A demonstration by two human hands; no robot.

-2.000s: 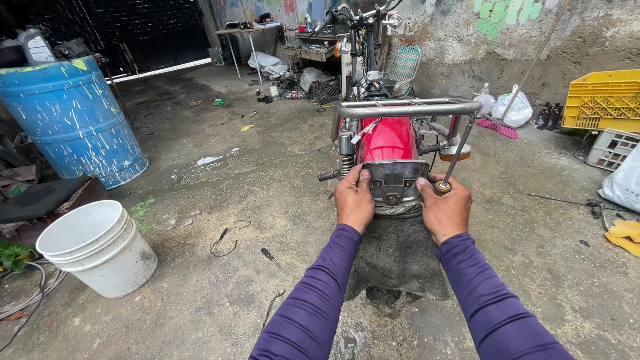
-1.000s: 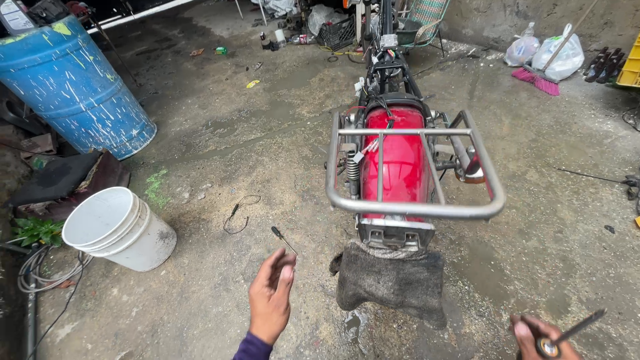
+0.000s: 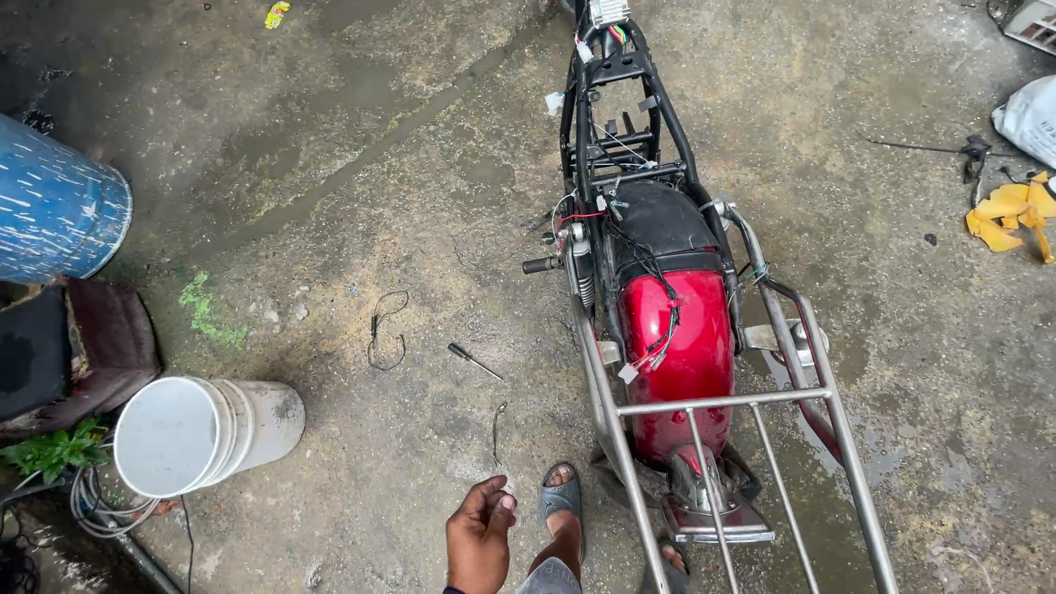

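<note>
My left hand point(image 3: 481, 536) is low in the head view, left of the motorcycle, its thumb and fingertips together; a small pale thing seems to sit at the tips, too small to name. My right hand is out of the frame. The stripped motorcycle shows a black frame point(image 3: 678, 124), a red rear fender point(image 3: 683, 330) and a metal rear rack point(image 3: 726, 403). Loose wires with a white connector point(image 3: 629, 374) lie over the fender. A screwdriver point(image 3: 474, 361) rests on the concrete, between a thin black cable point(image 3: 375, 326) and a short wire point(image 3: 496, 433).
A white bucket point(image 3: 268, 425) and a blue drum point(image 3: 62, 198) stand at the left, near a dark seat point(image 3: 115, 338) and coiled cable point(image 3: 87, 503). My sandalled foot point(image 3: 562, 495) is beside the rear wheel. Yellow scraps point(image 3: 1002, 216) and a white bag point(image 3: 1031, 120) lie at the right.
Two seconds ago both hands were at the motorcycle's tail; they then parted, the right with a screwdriver. Now the right hand is out of view. The view has tilted down and shifted.
</note>
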